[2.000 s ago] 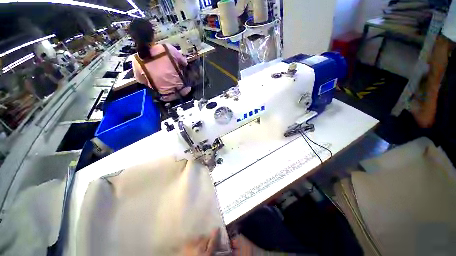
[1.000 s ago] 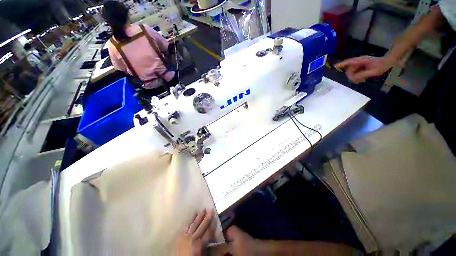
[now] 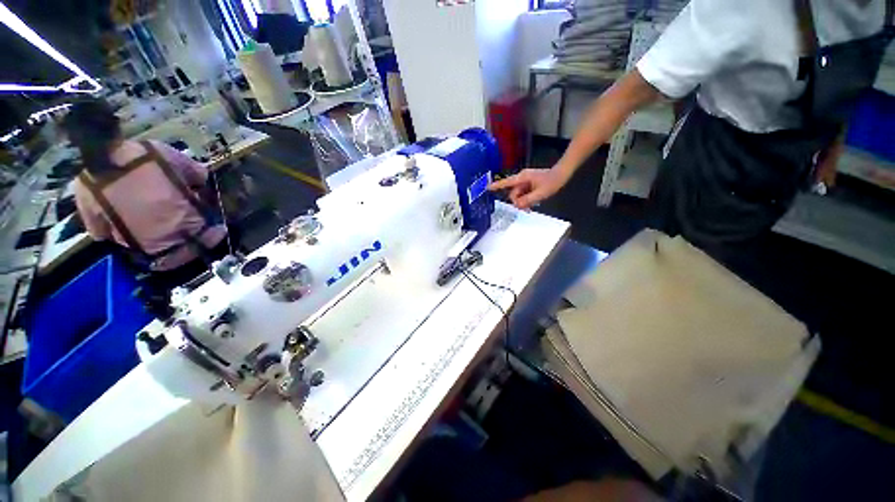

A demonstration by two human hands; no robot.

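A beige fabric panel (image 3: 211, 461) lies on the white table at the lower left, with its far edge at the presser foot and needle area (image 3: 285, 377) of the sewing machine. The white machine head (image 3: 343, 235) with blue letters stands across the table, with the blue motor (image 3: 476, 162) at its right end. My left hand is not in view. Only a blurred strip of skin, apparently my right forearm, shows at the bottom edge; my right hand is out of the picture.
Another person's finger (image 3: 515, 186) points at the motor's display from the right. A stack of beige panels (image 3: 687, 343) stands right of the table. A black cable (image 3: 505, 304) lies on the table. A blue bin (image 3: 74, 319) and a seated person (image 3: 152, 201) are at the left.
The view has swung right and up. The person at the right has stepped in and reached to the motor display. My hands, earlier at the panel's near corner, are out of the picture.
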